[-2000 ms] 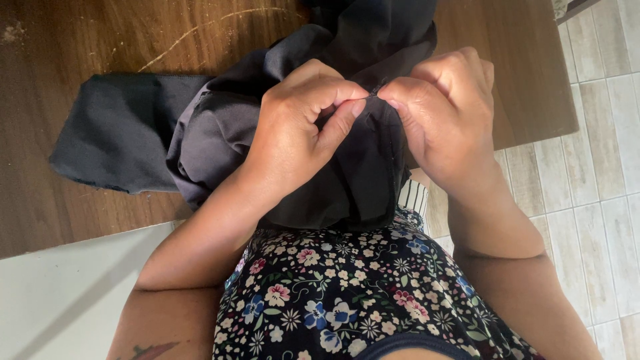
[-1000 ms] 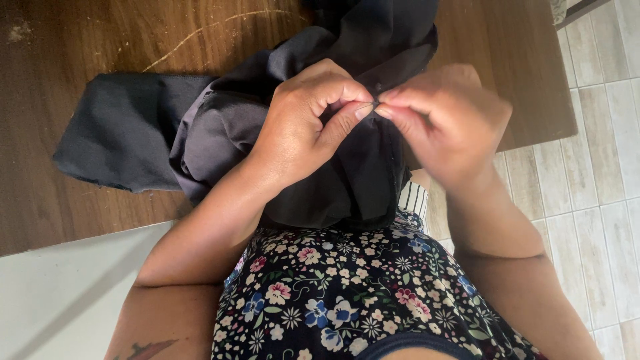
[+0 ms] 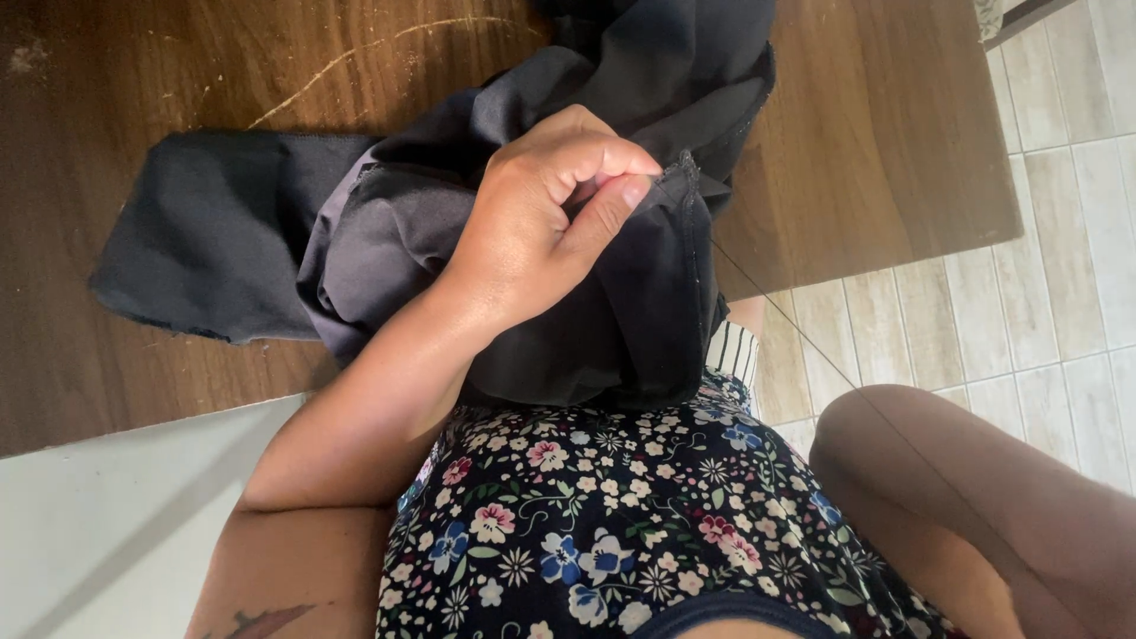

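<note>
My left hand pinches the edge of a black fabric garment between thumb and index finger. The garment lies bunched over the table and reaches my lap, with a stitched seam running down just right of the fingertips. From the pinched spot a thin dark thread stretches taut down to the right, across my right arm. My right hand is outside the frame; only the bent, blurred right arm shows at the lower right. No needle can be made out.
The brown wooden table bears a long pale scratch at the upper left, and its corner juts out at the right. Beyond it lies a tiled floor. A white surface shows below the table's left edge.
My right hand was at the fabric beside the left fingertips in both earlier frames; it has moved away, out of view. The thread now shows drawn out. My left hand keeps its pinch.
</note>
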